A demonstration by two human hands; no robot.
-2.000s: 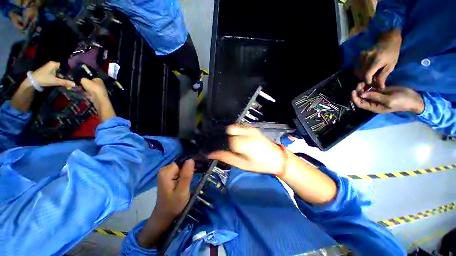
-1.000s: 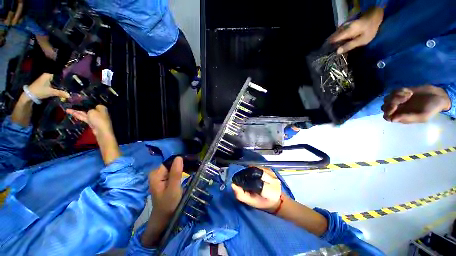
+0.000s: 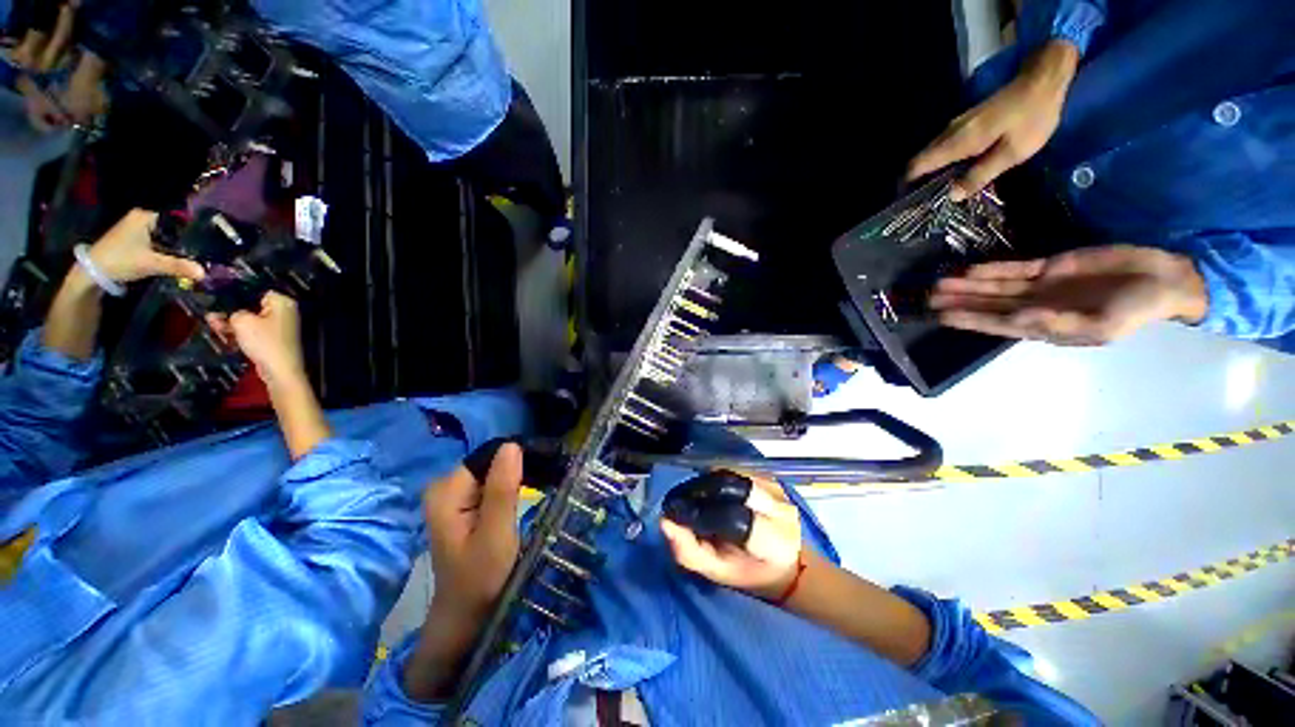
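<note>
A wave-solder pallet (image 3: 604, 440) stands edge-on over my lap, like a long thin dark bar slanting from lower left to upper centre. Several silvery and brassy metal pins (image 3: 662, 355) stick out of its right face. My left hand (image 3: 473, 533) is at the pallet's left side with the thumb up; the pallet edge rests by the palm, and some fingers are hidden. A black lump, perhaps a fitting, shows at its fingertips. My right hand (image 3: 746, 540), with a red cord on the wrist, holds a black fitting (image 3: 707, 509) right of the pallet, apart from it.
A large black bin (image 3: 710, 185) stands ahead, with a bent cart handle (image 3: 895, 443) near me. At right, a person's hands are over a black parts tray (image 3: 923, 376) of loose pins. At left, another person's hands work over a red-lined bin (image 3: 249, 398). Striped tape marks the floor.
My right hand has come back from the pallet and now holds the black fitting. The cart handle has come into view. The parts tray first moved up, then back down, tilting.
</note>
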